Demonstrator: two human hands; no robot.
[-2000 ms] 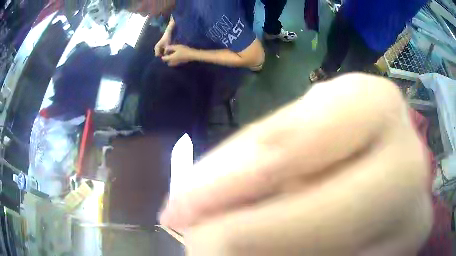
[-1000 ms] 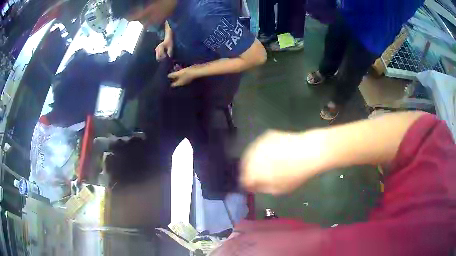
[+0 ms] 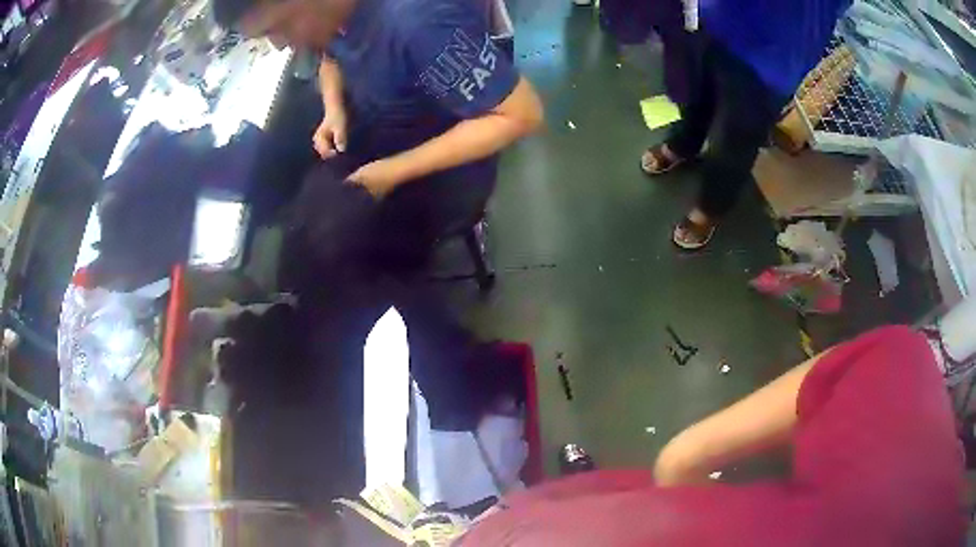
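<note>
A white pointed strip (image 3: pixel 386 411) stands upright at lower centre, with cream printed tickets (image 3: pixel 398 511) and a pale tie at its lower end, against my red top. It looks like part of a bundle; what holds it is hidden. Dark cloth (image 3: pixel 353 246) lies across the lap of a seated person, whose two hands are on it. My right forearm shows at lower right, but its hand is hidden at my red top. My left hand is not in view.
A red bin (image 3: pixel 530 411) with white and dark pieces stands on the floor beside the bundle. A white table with a red-edged tray (image 3: pixel 171 337) is at left. Another person stands in the aisle near a wire mesh rack (image 3: pixel 872 126).
My right arm has swung from close before the camera down to lower right, and its hand has gone out of sight. More floor and the red bin show. The standing person's feet have shifted.
</note>
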